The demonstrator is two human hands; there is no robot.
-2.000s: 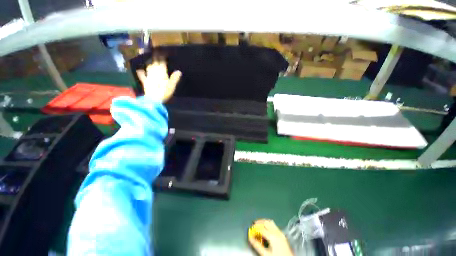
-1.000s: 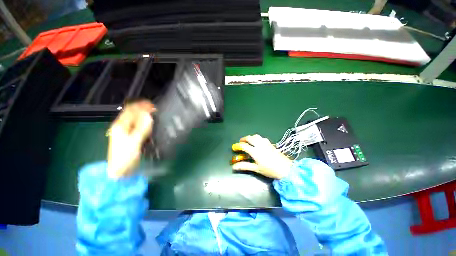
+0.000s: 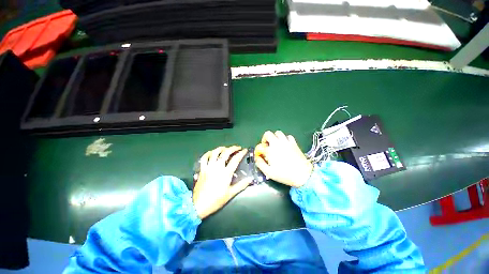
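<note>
A phone screen (image 3: 244,174) lies back side up on the green bench, its long side running left to right. My left hand (image 3: 219,179) is spread over its left part and holds it. My right hand (image 3: 282,159), with yellow finger cots, has its fingertips pinched at the screen's right end; the flex cable and adapter board there are hidden by the fingers. White wires (image 3: 321,145) run from beside my right hand to the black test box (image 3: 370,140) on the right.
A black foam tray (image 3: 231,101) at the left holds dark screens in three slots; its rightmost slot shows bare foam. Stacked black trays (image 3: 182,24) and a red tray (image 3: 40,37) stand behind. White foam sheets (image 3: 370,24) lie rear right. A red stool (image 3: 461,203) stands lower right.
My left hand has brought the screen from the foam tray to the bench in front of me and laid it down. My right hand has moved slightly up and right, to the screen's end.
</note>
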